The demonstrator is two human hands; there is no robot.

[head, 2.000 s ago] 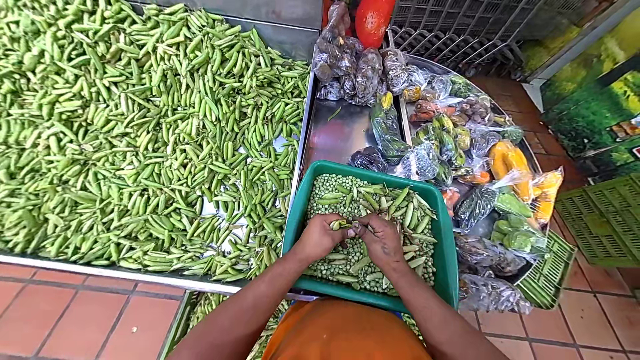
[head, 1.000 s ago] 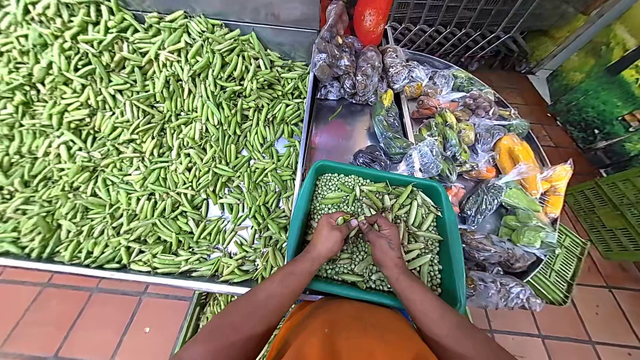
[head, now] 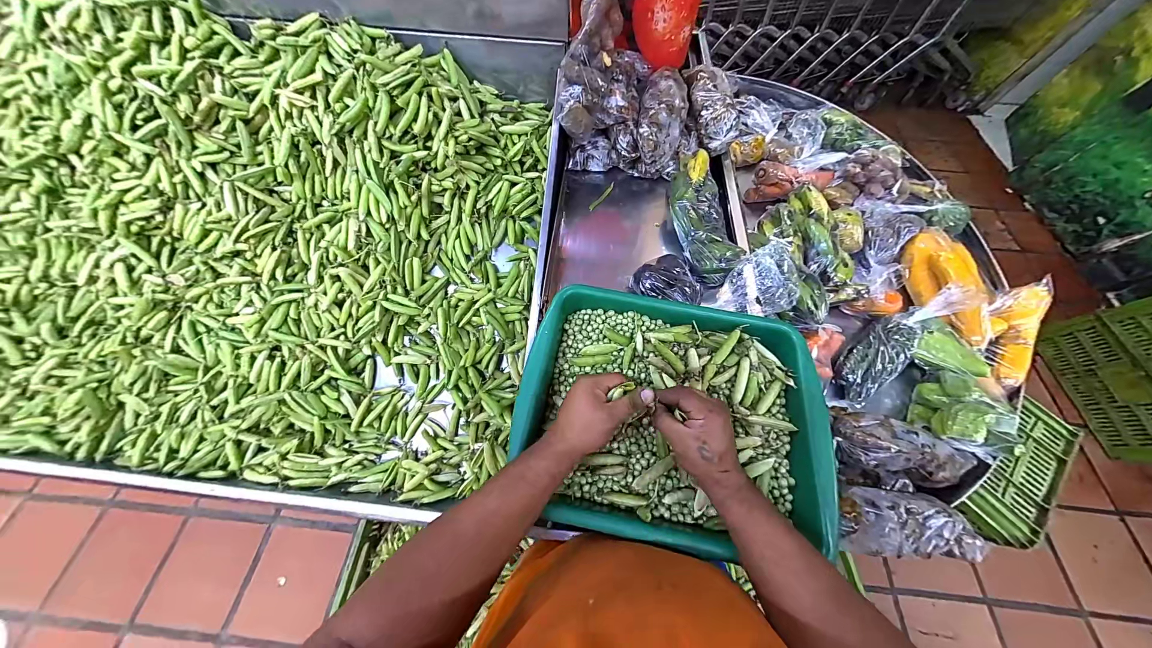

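Observation:
My left hand (head: 594,412) and my right hand (head: 697,430) meet over a green plastic tub (head: 814,432). A green pea pod (head: 621,391) shows between the left thumb and fingers. The right thumb and fingertips pinch close beside it, partly hidden, on what looks like a piece of pod. Beneath both hands the tub holds loose shelled peas (head: 594,328), with whole pea pods (head: 742,378) lying on them, mostly at the right. A large heap of pea pods (head: 270,243) covers the metal display counter to the left.
Bagged vegetables (head: 774,279) crowd a rounded metal stand (head: 594,243) beyond and right of the tub. Green plastic crates (head: 1026,477) stand at the right, and another crate (head: 360,558) with pods sits below the counter. Shopping carts (head: 819,45) are parked at the back.

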